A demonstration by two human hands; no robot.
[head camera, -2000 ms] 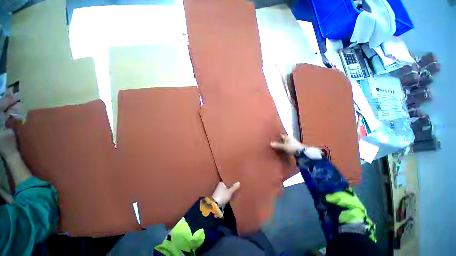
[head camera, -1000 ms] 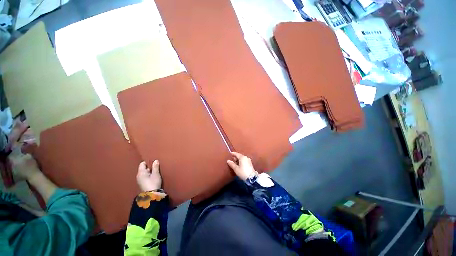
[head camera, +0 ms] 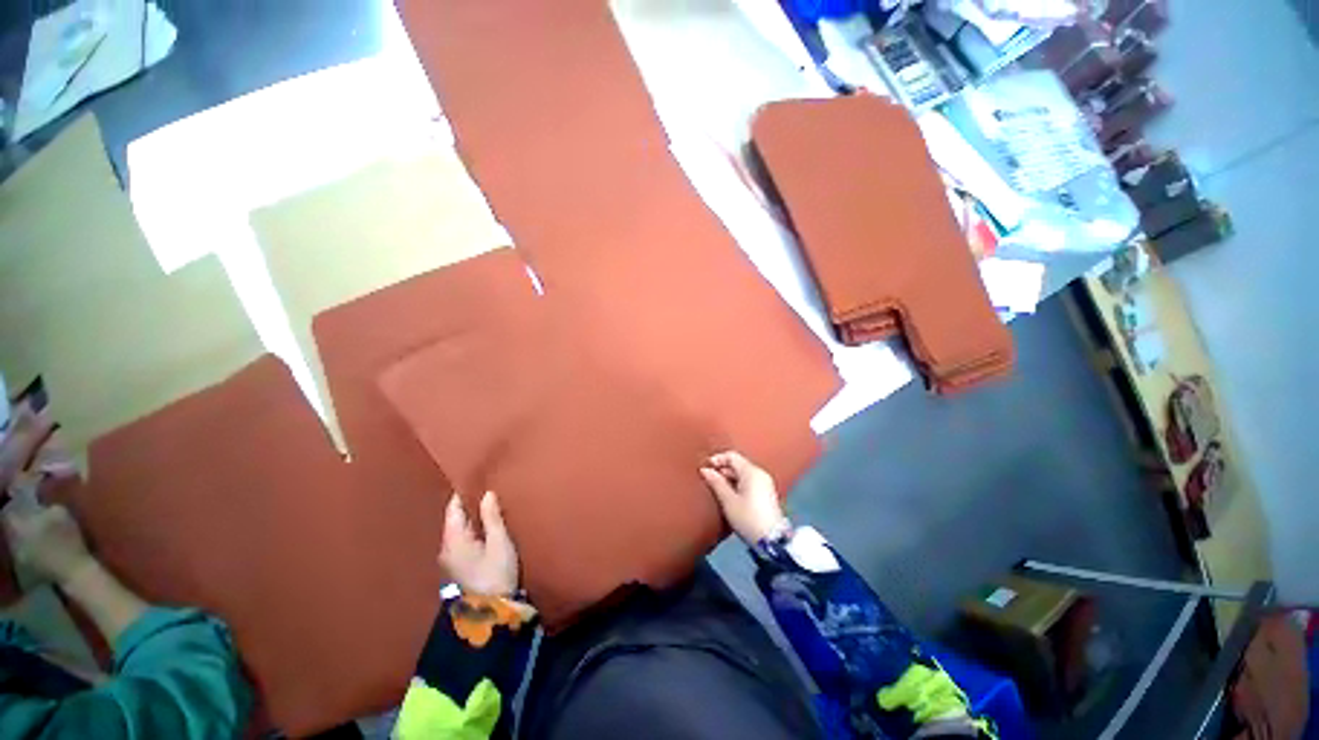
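A reddish-brown leather panel lies between my hands, lifted and slightly bowed, overlapping the long panel and the panel at left. My left hand pinches its left near edge, thumb apart from the fingers. My right hand pinches it at the right near side. Its near edge sits against my body. Another brown panel lies at the left. A neat stack of brown panels with a stepped notch lies at the right.
A co-worker's hand and green sleeve are at the left edge. Beige boards and white sheets lie beyond the panels. A calculator, papers and a plastic bag are at the upper right. A box stands low at right.
The panel between my hands has shifted right over the long panel, covering the gap between them. Both hands have moved slightly right with it.
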